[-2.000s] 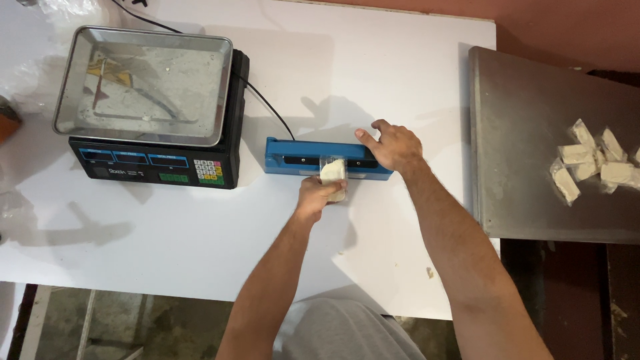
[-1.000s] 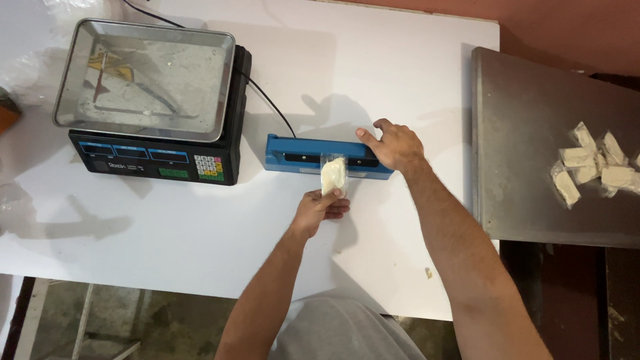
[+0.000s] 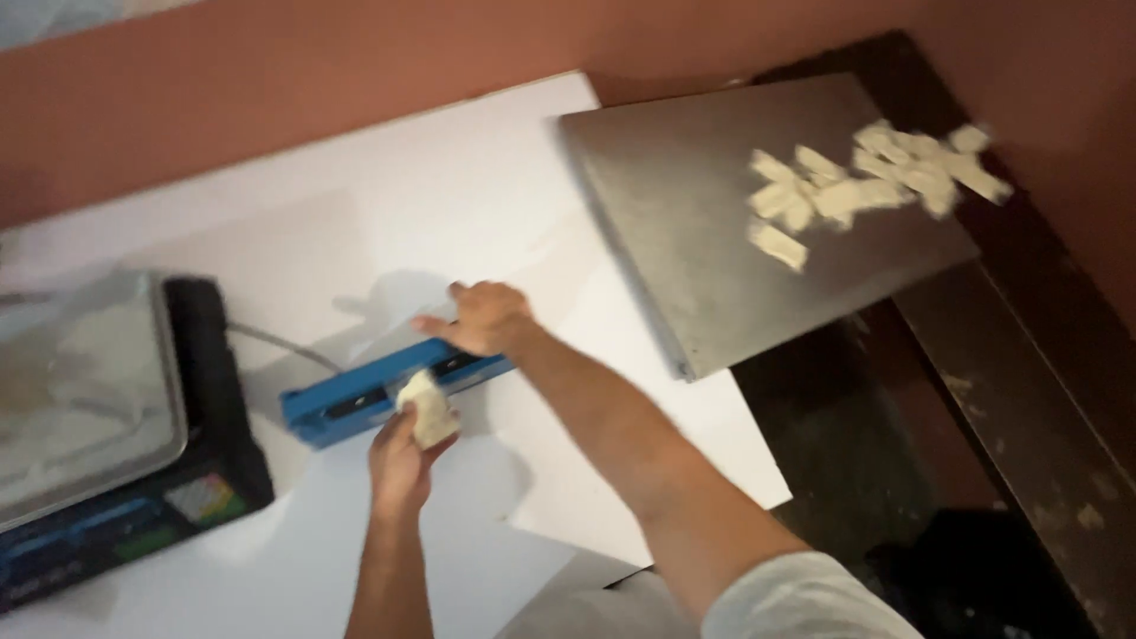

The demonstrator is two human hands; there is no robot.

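My left hand [image 3: 404,453] holds a small clear plastic packet with pale yellowish contents [image 3: 429,410] at the near edge of a blue impulse bag sealer [image 3: 355,399]. The packet's far end lies over the sealer's dark bar. My right hand [image 3: 484,318] rests on the right end of the sealer, thumb and fingers apart, with nothing seen between them. The picture is blurred, so the packet's film and seal cannot be made out.
A digital scale with a metal pan [image 3: 169,373] stands at the left, and a cable runs near the sealer. On the right, a grey metal sheet [image 3: 639,204] bears several pale packets [image 3: 834,195]. A reddish-brown wall [image 3: 355,80] borders the white table [image 3: 461,151].
The view has swung right and tilted, showing more of the metal sheet and its packets. The packet remains in my left hand, my right hand on the sealer.
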